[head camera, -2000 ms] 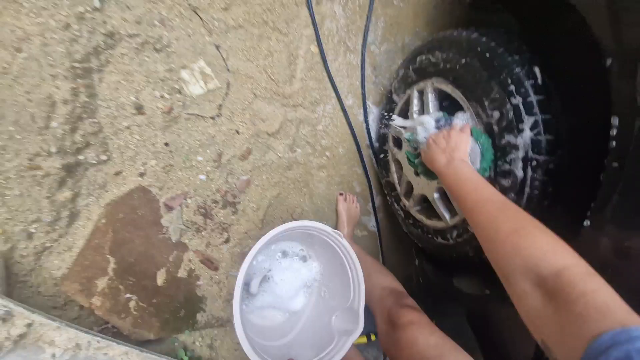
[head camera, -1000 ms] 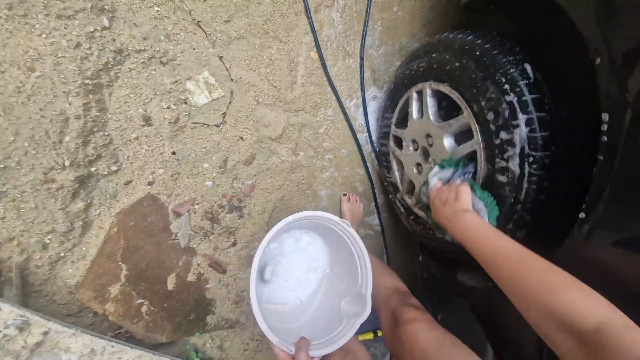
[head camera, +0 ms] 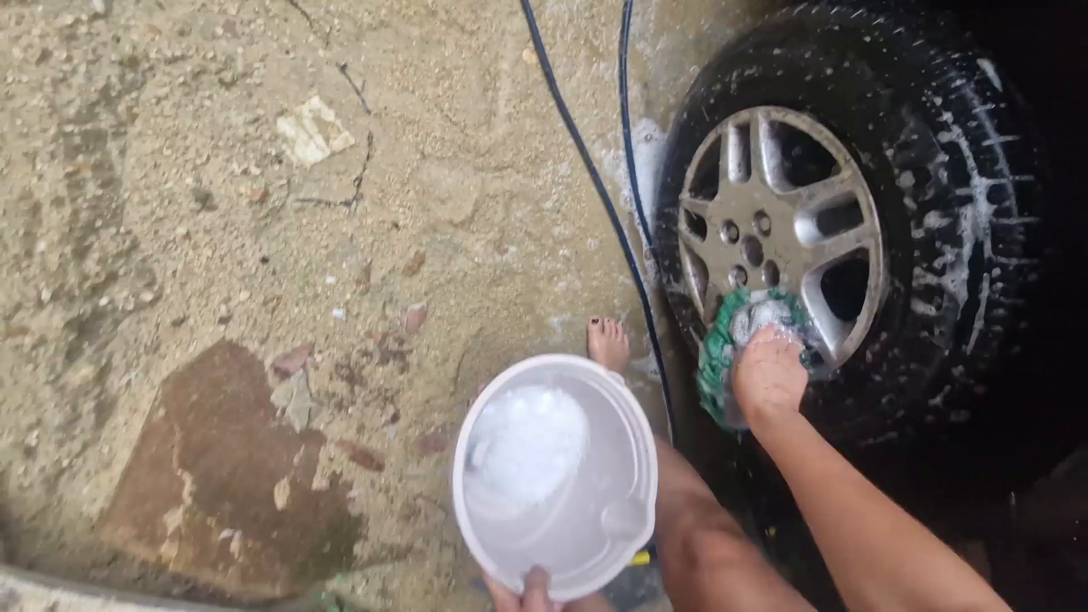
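My right hand (head camera: 769, 370) is closed on a soapy green and grey wash cloth (head camera: 718, 365), pressed against the lower left edge of a silver alloy wheel rim (head camera: 786, 200). Suds streak the tread of the black tire (head camera: 926, 195) around it. At the bottom of the view, my left hand (head camera: 531, 592) grips the near rim of a pale plastic bucket (head camera: 633, 450), its thumb over the edge. White foam (head camera: 531, 442) floats inside the bucket. Part of the left hand is hidden beneath it.
Dark hoses (head camera: 586, 161) run over the wet, sandy ground beside the tire. My bare foot (head camera: 608, 342) is just beyond the bucket. A flat brown stone (head camera: 229, 476) lies at lower left, near a concrete edge (head camera: 76, 591). Something yellow (head camera: 640, 558) shows beside the bucket.
My right hand and the cloth have moved from the rim's middle to its lower edge, uncovering the hub. My left hand's fingers now show on the bucket's rim, unseen two seconds ago.
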